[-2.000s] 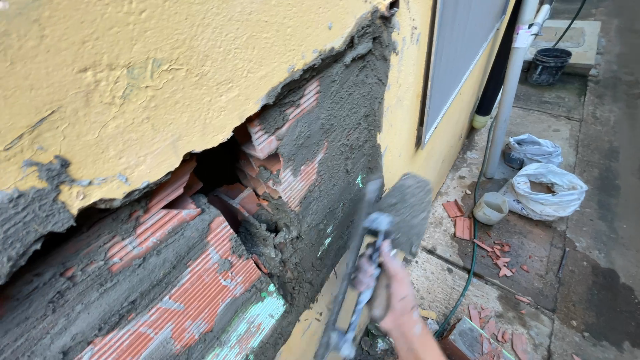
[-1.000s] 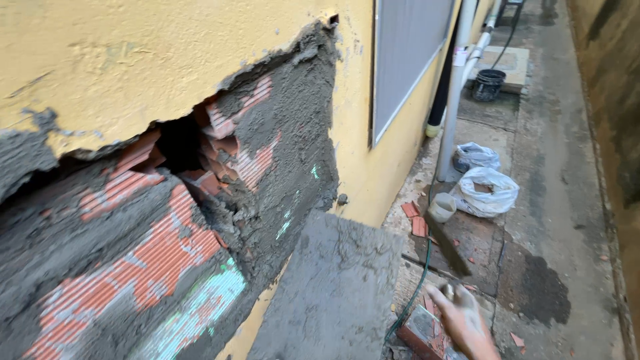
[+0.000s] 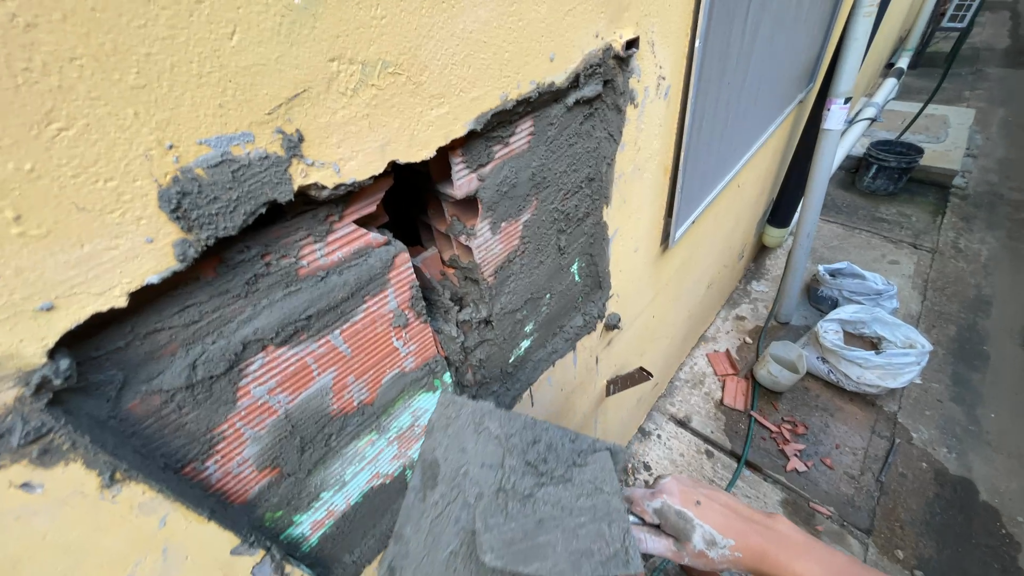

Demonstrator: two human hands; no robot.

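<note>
My right hand [image 3: 692, 524], smeared with grey mortar, comes in from the lower right, its fingers closed round the handle end of a trowel. The trowel's mortar-coated blade [image 3: 556, 512] lies over a mortar-covered board [image 3: 456, 448] at bottom centre. My left hand is out of view. Behind the board is a broken-out patch in a yellow wall [image 3: 320, 72]. Ribbed red hollow clay bricks [image 3: 384, 336] show there among wet grey mortar [image 3: 560, 232], with a dark hole [image 3: 406, 204] near the upper middle. Green-tinted ribs show low in the patch.
A grey panel [image 3: 740, 104] and a white pipe [image 3: 824, 160] stand along the wall. On the concrete floor are two white sacks [image 3: 868, 372], a small tub [image 3: 780, 366], broken brick pieces [image 3: 788, 444], a green hose [image 3: 750, 432] and a black bucket [image 3: 888, 166].
One second ago the trowel was held edge-on to the right of the board; now its blade lies over the board. The board was not plainly visible two seconds ago.
</note>
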